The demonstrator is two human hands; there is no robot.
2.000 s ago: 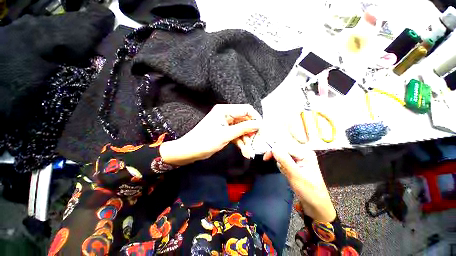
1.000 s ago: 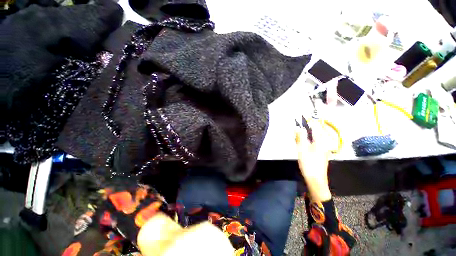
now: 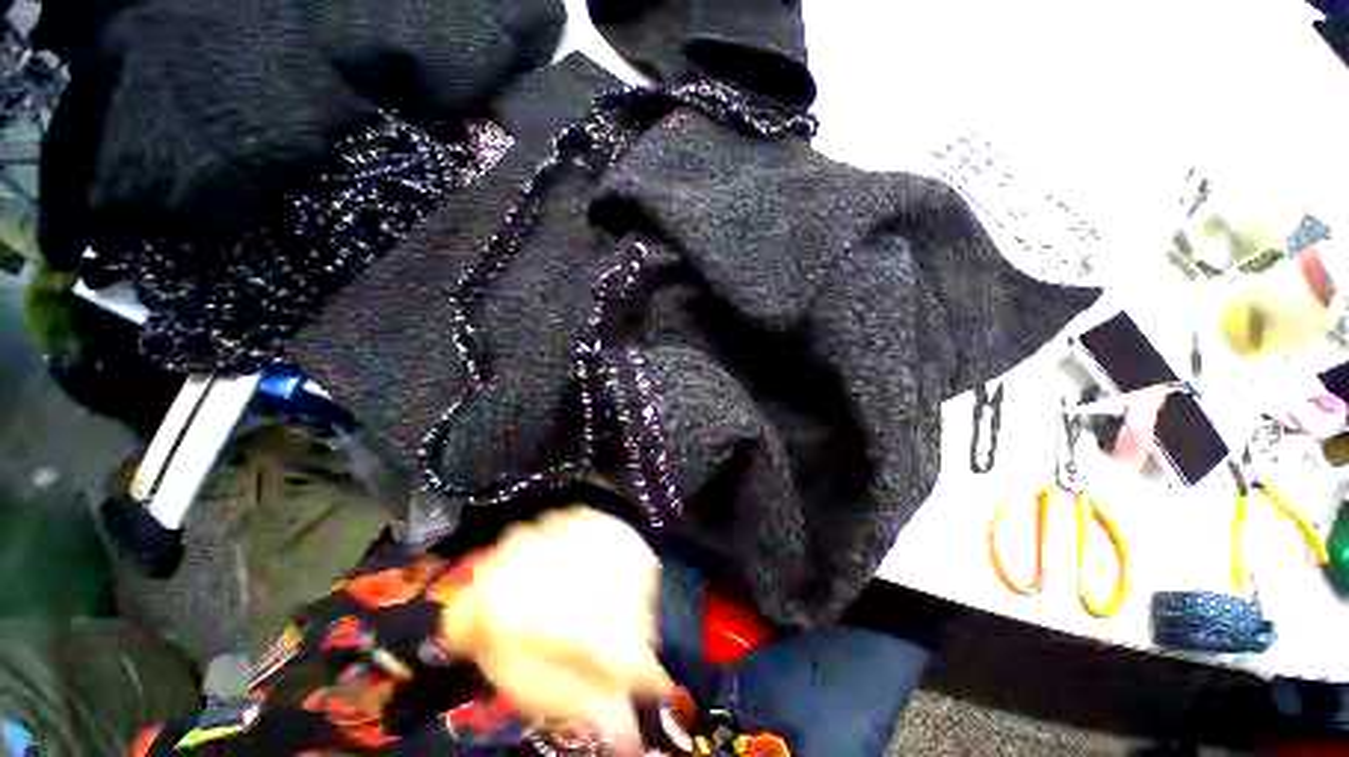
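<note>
A dark grey speckled garment (image 3: 740, 244) lies over the table and hangs past its front edge. Black-and-white flecked braid trim (image 3: 471, 311) runs along the cloth and hangs in a loop at the front. My left hand (image 3: 562, 621) is over my lap below the garment, strongly blurred and not touching the cloth; I cannot tell whether it holds anything. Some blurred skin and sleeve at the bottom edge may belong to my right hand, but this is unclear.
Yellow-handled scissors (image 3: 1058, 547), a slim dark tool (image 3: 987, 429), black rectangles (image 3: 1132, 355), more yellow handles (image 3: 1280, 518) and a dark blue speckled bundle (image 3: 1213, 621) lie right. A dark trimmed pile (image 3: 281, 133) lies left.
The view has swung left. My hands have parted; my right hand has left the scissors area, where the slim dark tool lies on the table. My left hand stays low, over my lap.
</note>
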